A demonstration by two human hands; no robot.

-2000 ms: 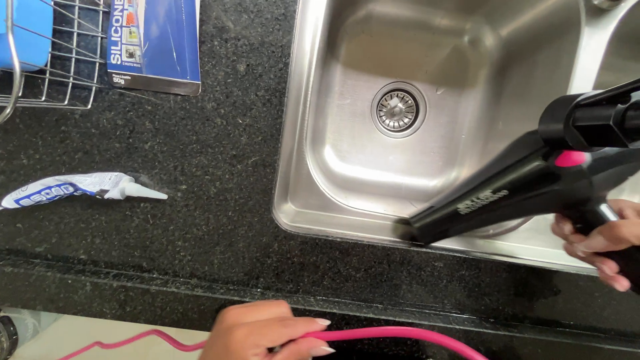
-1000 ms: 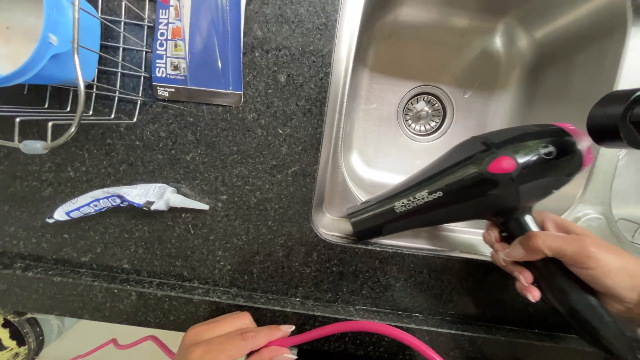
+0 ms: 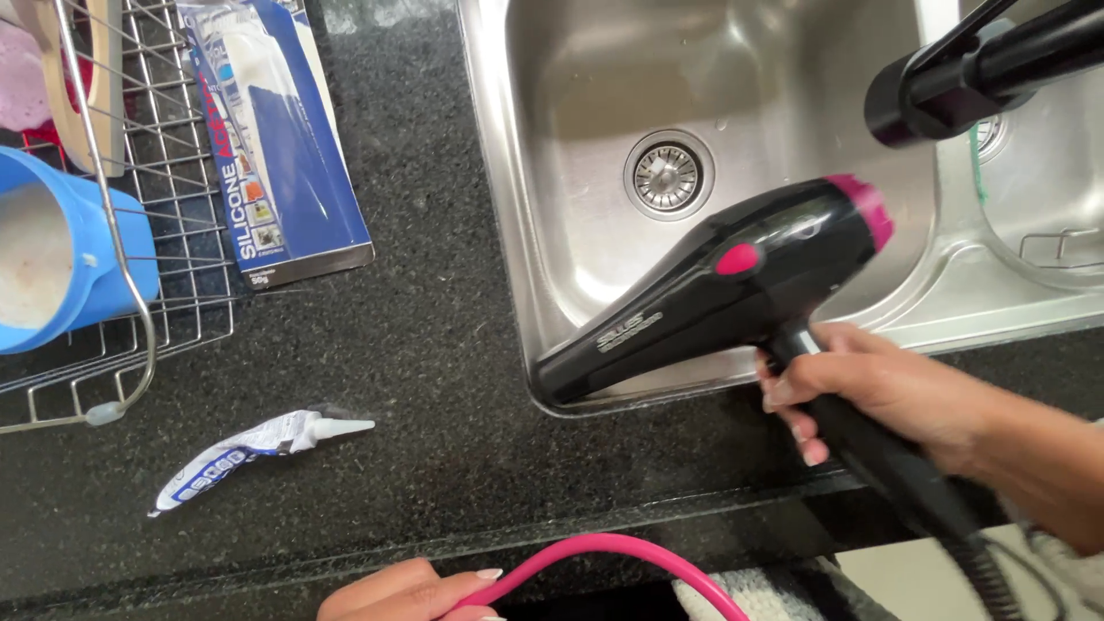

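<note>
My right hand (image 3: pixel 854 388) grips the handle of a black and pink hair dryer (image 3: pixel 707 293). Its nozzle rests over or just above the near left corner of the stainless steel sink's rim (image 3: pixel 509 285); whether it touches is hard to tell. At the bottom edge, my left hand (image 3: pixel 414 593) holds a pink cord or thin hose (image 3: pixel 604 543) between thumb and fingers. A partly flattened silicone tube (image 3: pixel 233 457) with a white nozzle lies on the black granite countertop (image 3: pixel 414 345), left of the sink.
Upper left stands a wire dish rack (image 3: pixel 190 250) with a blue plastic container (image 3: pixel 121 250). Beside it lies a blue silicone package (image 3: pixel 293 172). A black cylindrical fitting (image 3: pixel 931 95) juts over the sink from the right. A second basin (image 3: pixel 1044 190) adjoins on the right.
The hair dryer's nozzle has moved left along the sink's near edge to the corner, and its body has turned more into view. The view has shifted left. My left hand still holds the pink cord or hose.
</note>
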